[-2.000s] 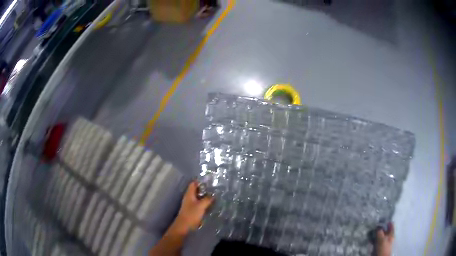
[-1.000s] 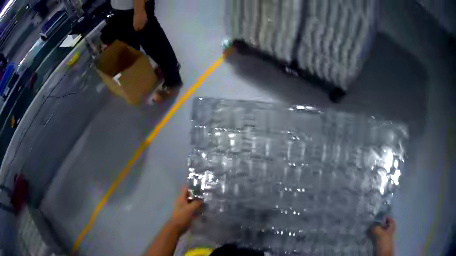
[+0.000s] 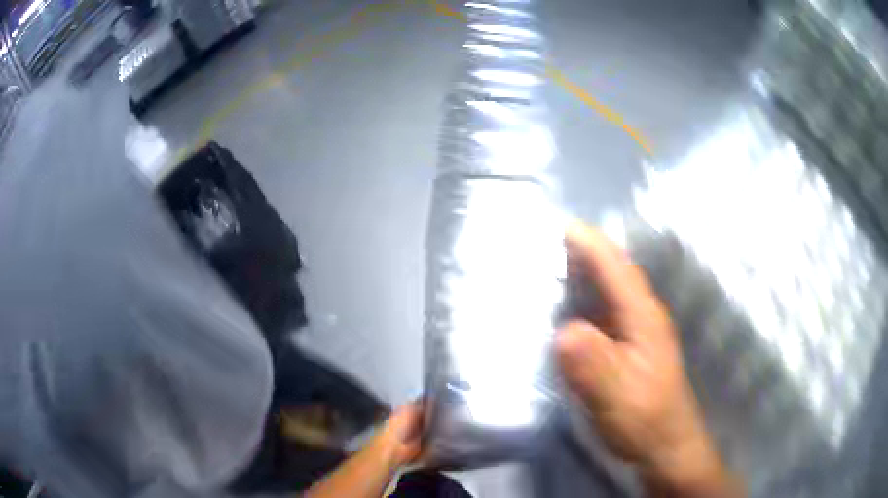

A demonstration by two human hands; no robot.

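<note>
A long, narrow, shiny plastic block (image 3: 497, 302), seemingly blister trays seen along their side, stands out in front of me with strong glare. My left hand (image 3: 404, 433) is shut on its lower left edge. My right hand (image 3: 633, 360) is at its right side, thumb and fingers apart; whether the fingertips touch it is blurred. A large stack of shiny blister trays (image 3: 769, 253) fills the right side, blurred and tilted in view.
A person in a grey top (image 3: 117, 321) and dark trousers (image 3: 248, 233) stands very close on the left. Grey equipment (image 3: 161, 58) is at the far left. Yellow lines (image 3: 604, 107) cross the grey floor (image 3: 351, 195).
The view has turned. The wide tray face held between both hands is no longer seen; a narrow block shows instead. My right hand is higher and nearer the middle. The person is now much closer.
</note>
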